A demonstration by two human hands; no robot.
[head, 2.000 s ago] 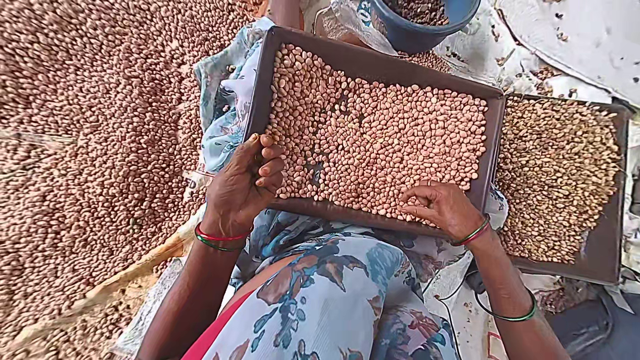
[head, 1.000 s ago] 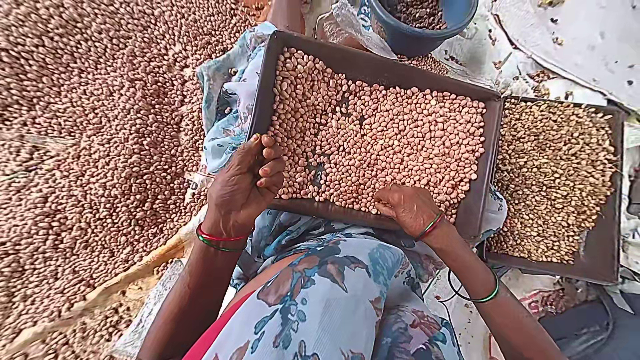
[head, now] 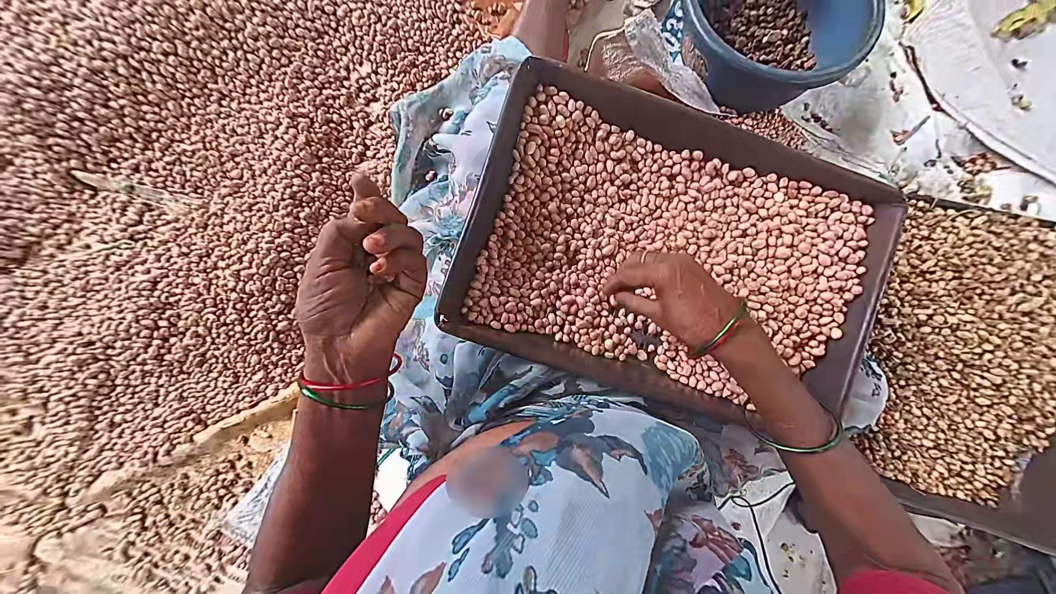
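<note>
A dark rectangular tray point(head: 652, 115) lies tilted across my lap, with a layer of pinkish shelled nuts or beans point(head: 676, 190) in it. My right hand point(head: 676, 297) is over the lower middle of the layer, thumb and fingertips close together at the nuts; whether they pinch one cannot be told. Left of the tray, my left hand point(head: 363, 280) is raised palm up with its fingers curled, apart from the tray rim. Whether something small lies in its fingers is hidden. Both wrists wear red and green bangles.
A large spread of the same nuts point(head: 206, 124) covers the ground at left. At right, partly under the first tray, is a second dark tray point(head: 957, 507) of browner pieces point(head: 973, 346). A blue tub point(head: 751, 87) with dark bits stands beyond, on white sheeting point(head: 973, 91).
My left hand has moved left, off the tray's edge where it was before. My right hand has moved left and farther in over the nuts from the near edge.
</note>
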